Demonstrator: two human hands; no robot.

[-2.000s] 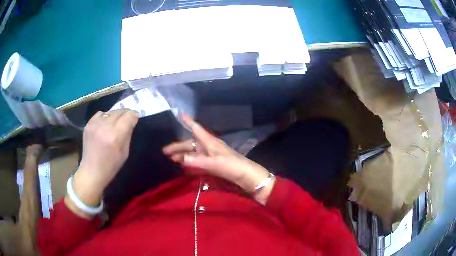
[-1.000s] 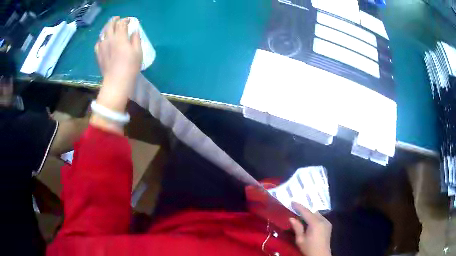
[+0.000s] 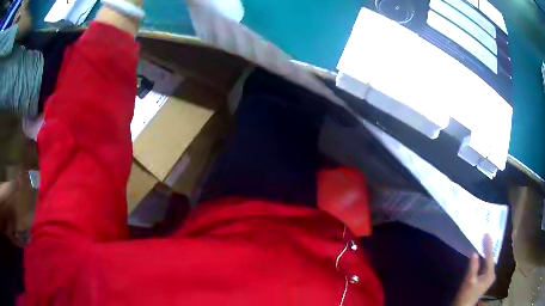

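A long label strip (image 3: 412,160) runs from the label roll (image 3: 227,7) at the top edge down to the right. The roll is cut off by the picture's top edge. My right hand (image 3: 479,276) is at the lower right, partly cut off, with its fingers on the strip's white, printed end. My left hand is out of the picture above the top edge; only the wrist with a pale bangle and the red sleeve show. A stack of box blanks (image 3: 418,77) lies at the upper right, white notched flaps toward me.
The green bench (image 3: 299,30) crosses the top. An open brown carton (image 3: 173,140) stands below it at left. A white piece (image 3: 70,11) lies at the top left. Parts of other people show at the left edge. Brown cardboard (image 3: 529,239) is at the right edge.
The view has shifted left over the seconds. My left hand has gone to the roll and then out of the top edge. My right hand has moved right, and the strip is stretched longer.
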